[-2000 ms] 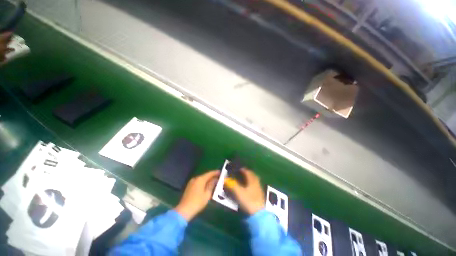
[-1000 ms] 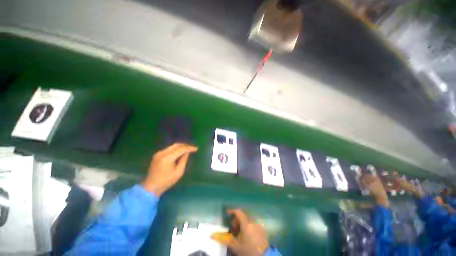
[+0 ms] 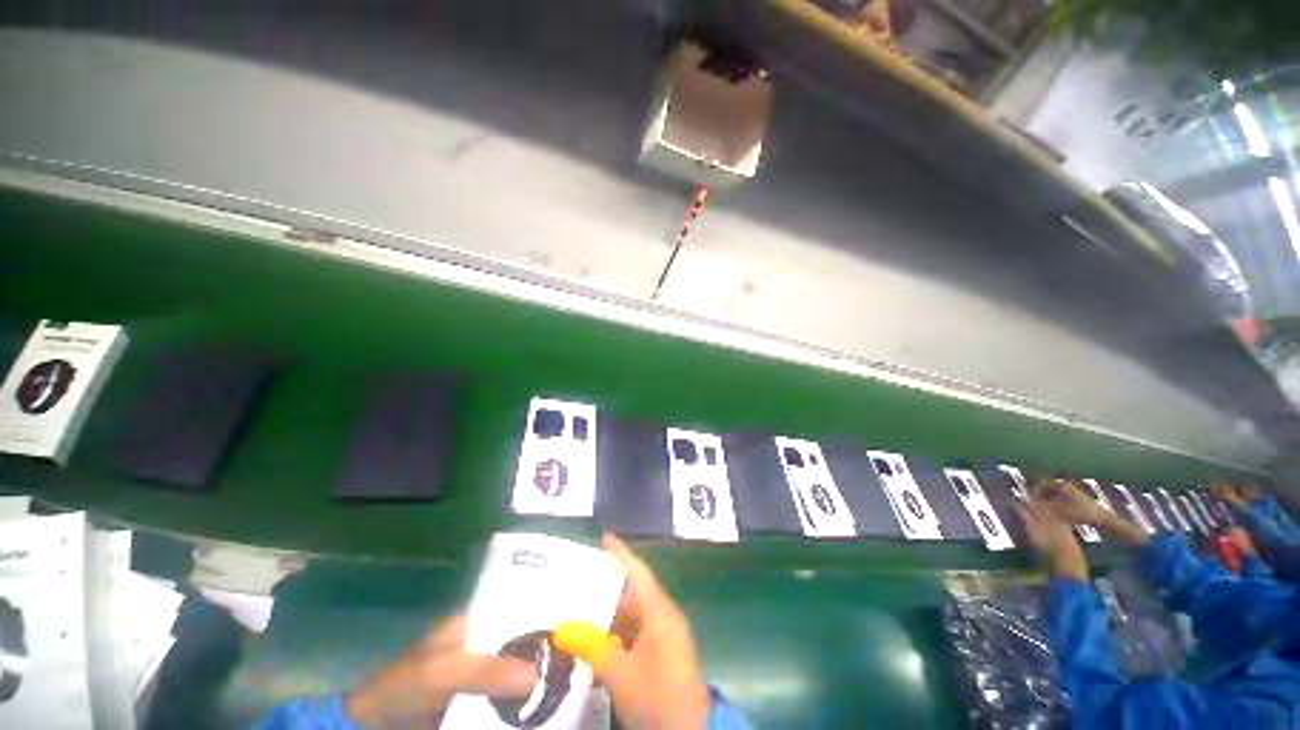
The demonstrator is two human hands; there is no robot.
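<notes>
A white outer sleeve [image 3: 549,582] with a dark round watch picture is held between both hands at the near ledge. My left hand [image 3: 435,676] grips its left side, fingers over the picture. My right hand [image 3: 653,649], with a yellow-orange finger cot, grips its right side. Both hands are cut off by the lower edge. Whether a box is inside the sleeve cannot be told. Beyond the hands, a dark inner box [image 3: 399,435] and a narrow white printed piece [image 3: 555,459] lie on the green belt.
A sleeved box [image 3: 57,388] and another dark box [image 3: 200,414] lie on the belt at left. A sleeve stack [image 3: 50,613] is near left. Printed pieces and dark boxes run right, towards other workers' hands [image 3: 1052,525]. Clear plastic bags [image 3: 1005,659] lie near right.
The view has swung right. My left hand has come back from the belt to the ledge and taken hold of the sleeve. The sleeve is now raised between both hands.
</notes>
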